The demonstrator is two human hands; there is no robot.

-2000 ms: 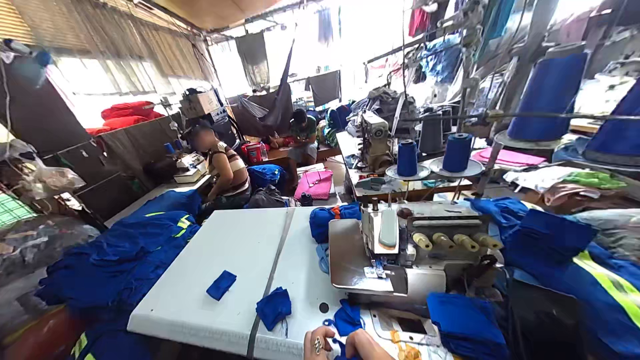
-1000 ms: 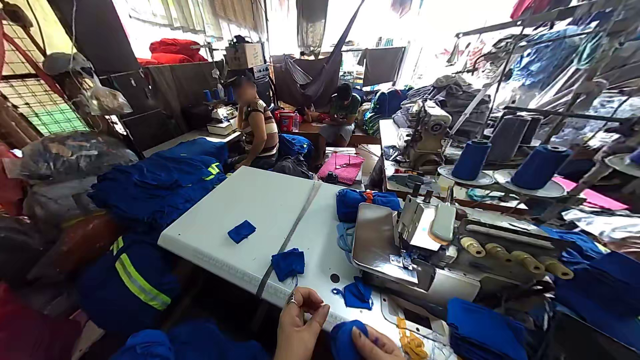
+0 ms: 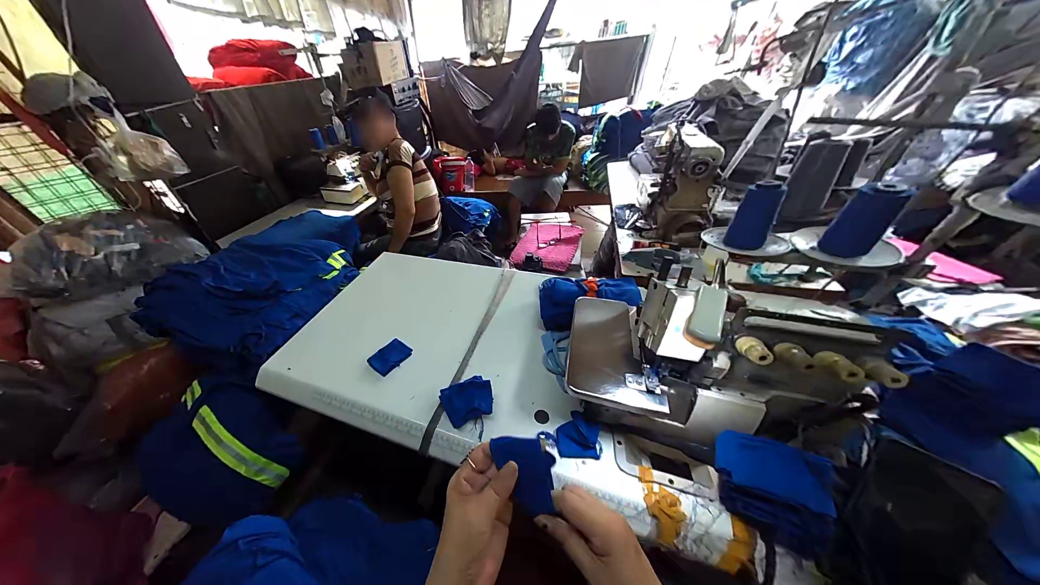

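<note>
Both hands hold one small blue fabric piece (image 3: 524,473) at the front edge of the white sewing table (image 3: 406,301). My left hand (image 3: 479,512) pinches its left side between thumb and fingers, a ring on one finger. My right hand (image 3: 589,528) grips its lower right side. Just beyond lies another blue scrap (image 3: 578,436), near an overlock sewing machine (image 3: 650,357). Farther left on the tabletop are a crumpled blue piece (image 3: 466,401) and a small folded blue piece (image 3: 389,357). A stack of blue pieces (image 3: 772,479) sits right of my right hand.
Blue garments (image 3: 244,284) are heaped left of the table, with reflective-striped clothing (image 3: 236,447) below. Blue thread cones (image 3: 756,215) stand behind the machine. A bundled blue cloth (image 3: 585,302) lies by its plate. One person (image 3: 402,187) sits at back left, another (image 3: 544,154) farther back.
The left hand has come to the blue piece and now grips it too; one second ago only the right hand held it. The piece is now raised and spread between both hands.
</note>
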